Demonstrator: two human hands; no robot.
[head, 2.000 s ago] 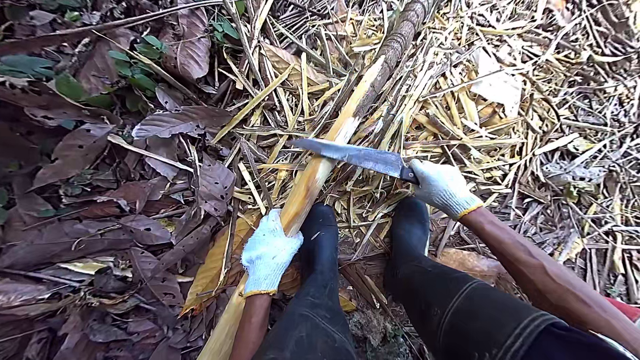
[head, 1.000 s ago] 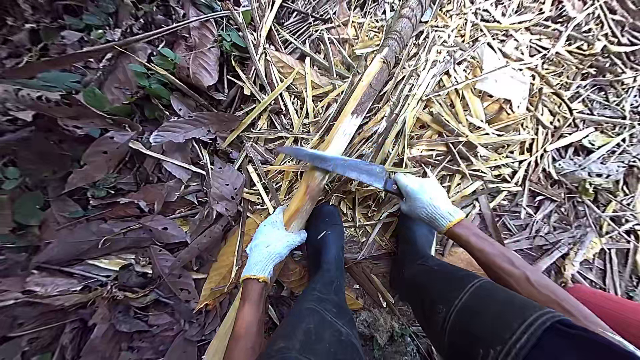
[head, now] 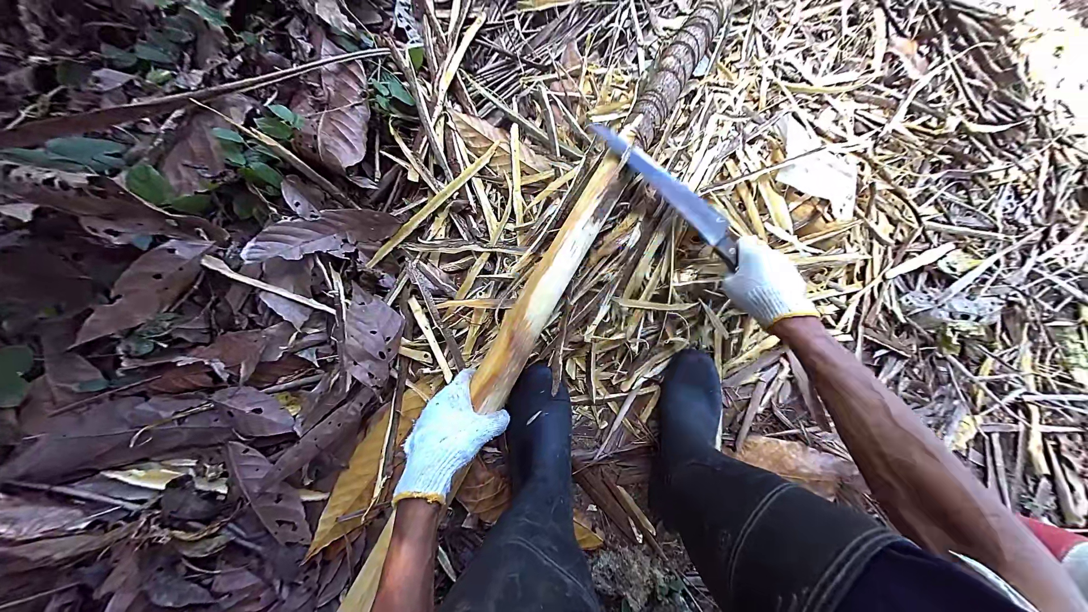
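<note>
A long wooden pole [head: 557, 263] runs from the lower left to the top of the head view. Its near part is peeled to pale yellow wood, while its far part keeps rough brown bark [head: 676, 72]. Wearing a white knit glove, my left hand [head: 450, 433] is closed around the peeled part, beside my left boot. My right hand [head: 765, 280], gloved alike, grips the handle of a machete [head: 671, 191]. The blade points up and left, and its tip end lies over the pole near where the bark begins.
Pale wood and bark strips [head: 646, 263] cover the ground around the pole. Large dry brown leaves [head: 323, 234] and small green plants [head: 255, 153] lie at left. My black rubber boots [head: 690, 399] stand close to the pole. A whitish flat piece [head: 818, 166] lies at right.
My right hand and the machete have moved up along the pole, away from my left hand, and the blade is now tilted more steeply. My left hand keeps its hold.
</note>
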